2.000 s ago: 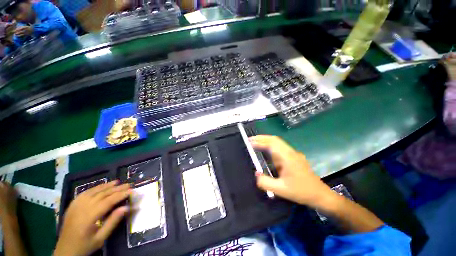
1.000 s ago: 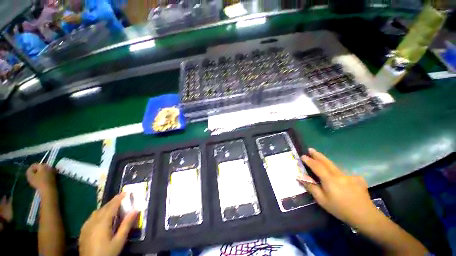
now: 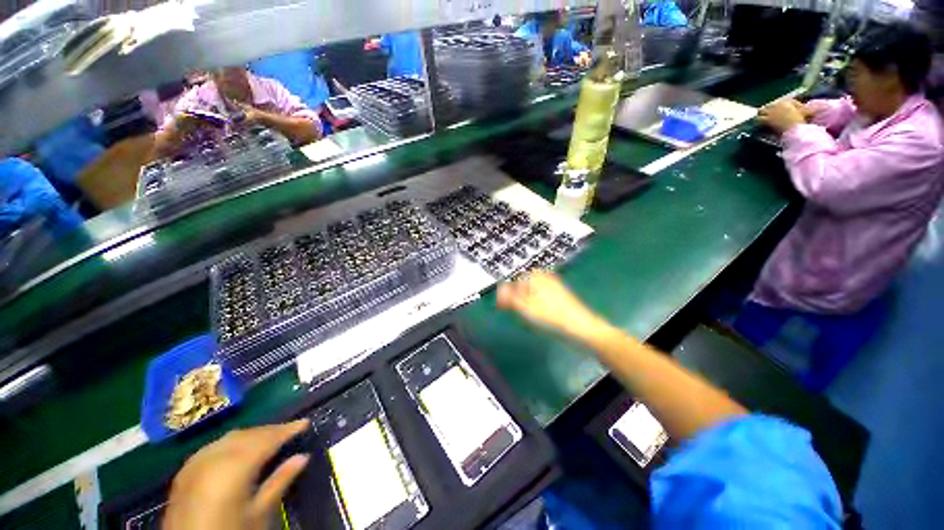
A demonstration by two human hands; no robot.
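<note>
The black carrier tray (image 3: 412,440) lies at the lower edge, partly cut off. A phone body with a white centre (image 3: 455,409) lies in its right slot; another phone body (image 3: 371,471) lies beside it. My left hand (image 3: 233,478) is over the tray's left part, thumb and forefinger apart, nothing visible between them. It hides phones there. My right hand (image 3: 543,302) is beyond the tray, just in front of the single blister tray (image 3: 502,233). Its fingers are bent together; whether they hold something cannot be told.
Stacked blister trays (image 3: 331,280) stand behind the carrier tray, with a white paper strip (image 3: 388,333) in front. A blue bin (image 3: 166,399) holds tan pieces. A bottle (image 3: 574,192) stands beyond my right hand. Another phone (image 3: 637,433) lies lower right. A person in pink (image 3: 859,197) is at right.
The view has turned right. My right hand has left the rightmost phone and moved forward to the blister tray's front. My left hand stays over the tray's left part.
</note>
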